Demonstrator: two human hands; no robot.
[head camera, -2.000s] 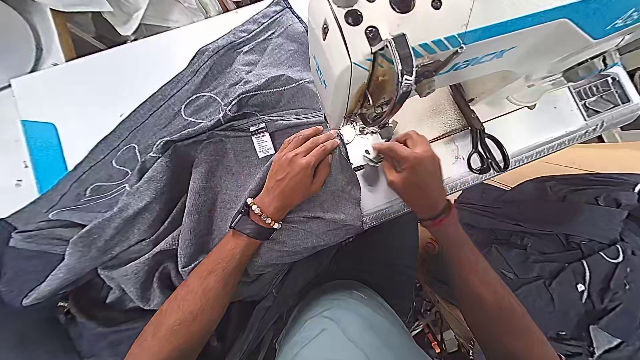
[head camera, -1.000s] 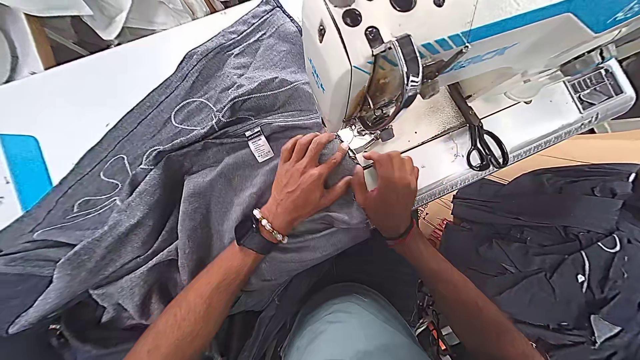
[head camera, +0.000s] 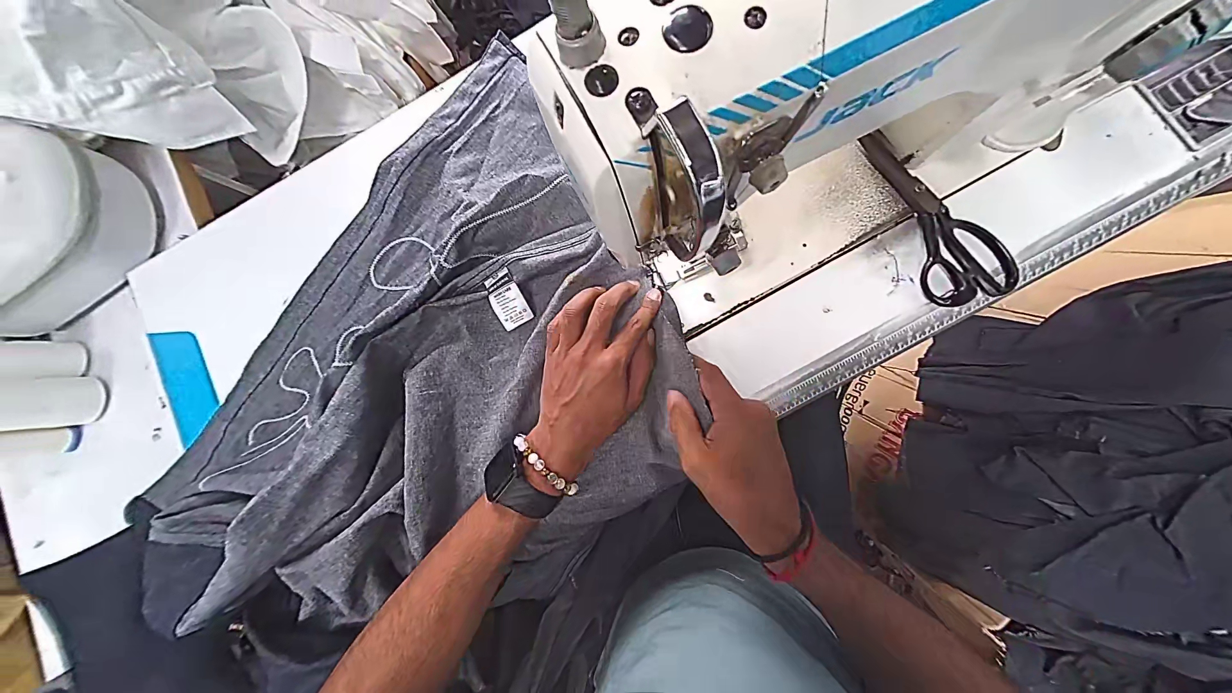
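Note:
A grey knit garment (head camera: 462, 385) with a sewn-in white label (head camera: 508, 300) lies across the white table, its edge at the needle area of a white Jack sewing machine (head camera: 587, 144). My left hand (head camera: 597, 371) rests flat on the cloth with fingertips just in front of the presser foot (head camera: 679, 269). It presses the cloth without gripping it. My right hand (head camera: 736, 452) pinches the garment's right edge between thumb and fingers, nearer my lap. Loose white thread (head camera: 399, 265) curls over the cloth.
Black-handled scissors (head camera: 953, 255) lie on the machine bed, right of the needle. A measuring tape (head camera: 866, 361) runs along the table's front edge. Dark garments (head camera: 1078, 462) are heaped on a carton at right. White cloth (head camera: 144, 67) and thread cones (head camera: 48, 404) are at left.
My right hand has moved from beside the presser foot down to the garment's right edge and holds it. My left hand stays on the cloth by the needle area.

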